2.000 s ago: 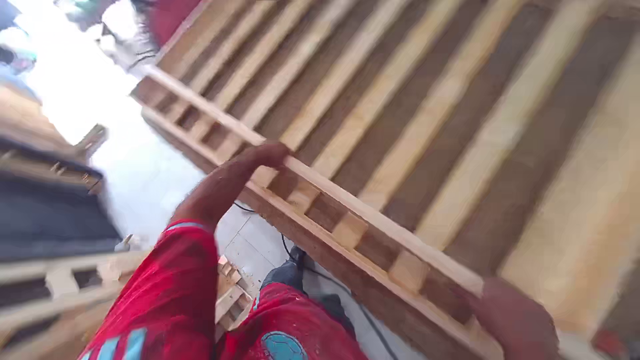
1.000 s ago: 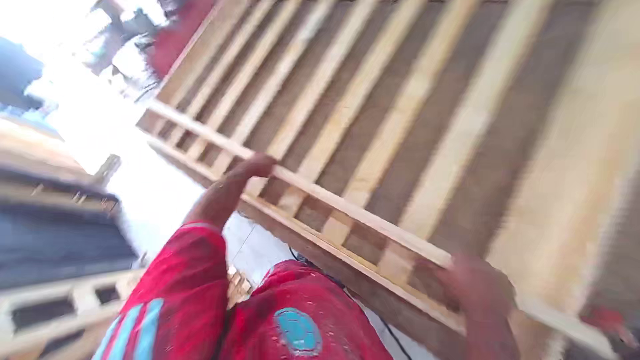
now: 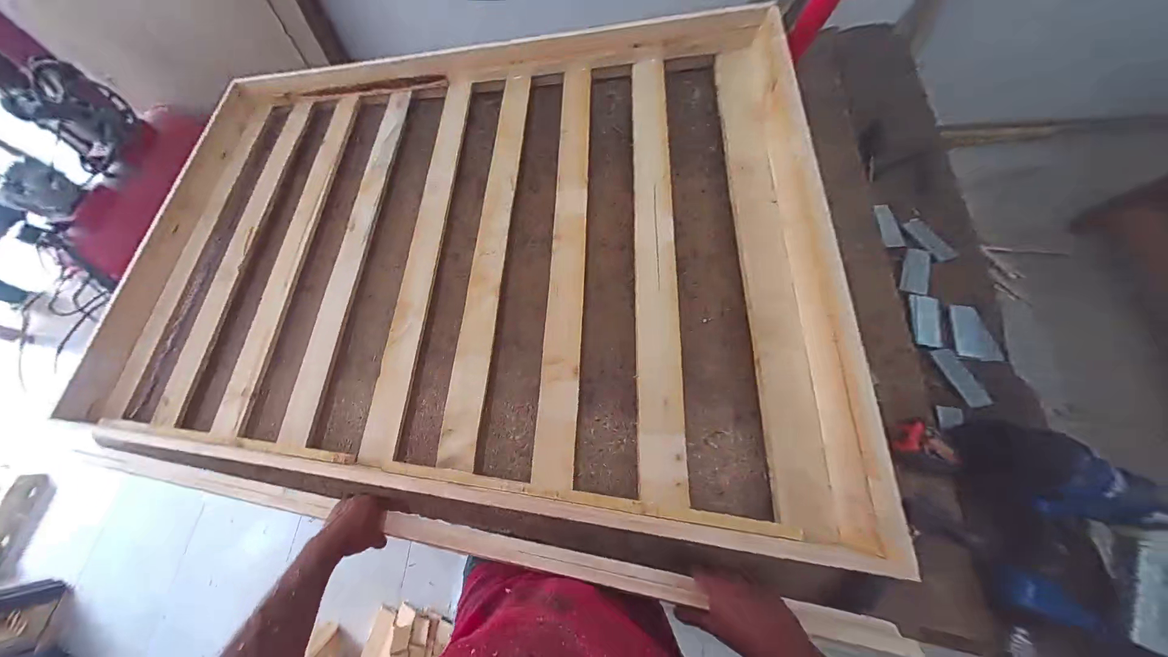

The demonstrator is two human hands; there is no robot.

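Observation:
A long wooden board (image 3: 529,553) runs along the near side of a slatted wooden frame (image 3: 639,527). My left hand (image 3: 358,525) is closed around the board left of the middle. Farther right, my right hand (image 3: 744,610) grips the same board, somewhat blurred. The frame lies on a brown work surface (image 3: 602,392), which shows between its pale slats (image 3: 561,274). A gap separates the board from the frame's near rail. Part of the board's underside is hidden.
Several grey rectangular pieces (image 3: 926,321) lie right of the frame, near a dark bundle with a red part (image 3: 912,438). Wood offcuts (image 3: 406,630) are below on the tiled floor. A red chair (image 3: 137,196) with cables stands at the left.
The board was over the frame's near edge in the earlier frames; now it is on my side of it, lower down, with both hands still on it. The view has turned markedly.

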